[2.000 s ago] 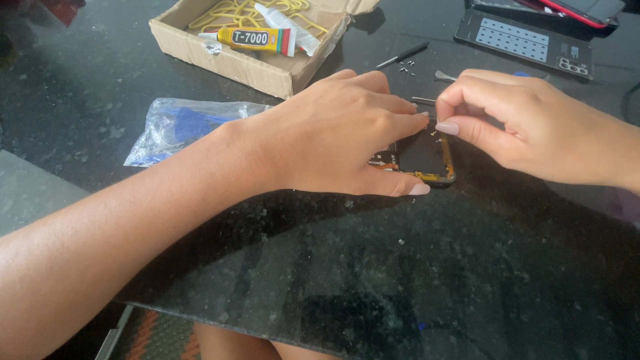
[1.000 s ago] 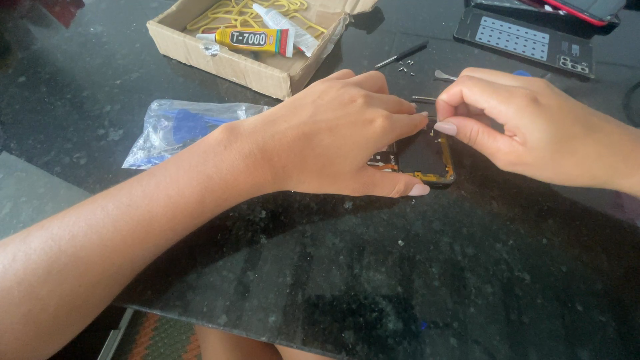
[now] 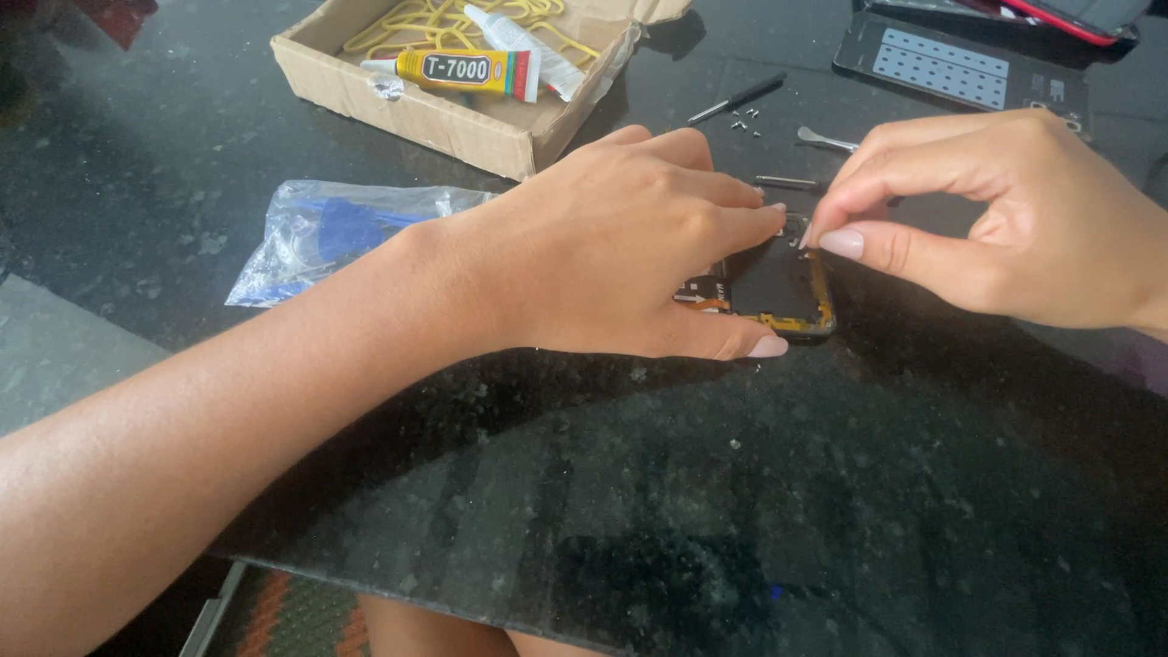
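Note:
An opened smartphone (image 3: 771, 283) lies on the dark stone tabletop, its battery and yellow-edged frame showing. My left hand (image 3: 630, 246) spans it from the left and holds it down, thumb at the near edge and fingers over the far part, hiding much of it. At the phone's upper right corner, my right hand (image 3: 967, 219) has thumb and forefinger nearly together; whether something tiny is between them cannot be told. A metal shaft (image 3: 787, 182) lies just beyond the phone. Farther back are a metal spudger (image 3: 826, 140), a black screwdriver (image 3: 737, 99) and several small screws (image 3: 745, 122).
A cardboard box (image 3: 411, 121) at the back holds yellow rubber bands (image 3: 411, 27), a T-7000 glue tube (image 3: 465, 73) and a white tube (image 3: 520, 46). A plastic bag with blue tools (image 3: 342, 228) lies left. A phone back cover (image 3: 944, 68) is at back right.

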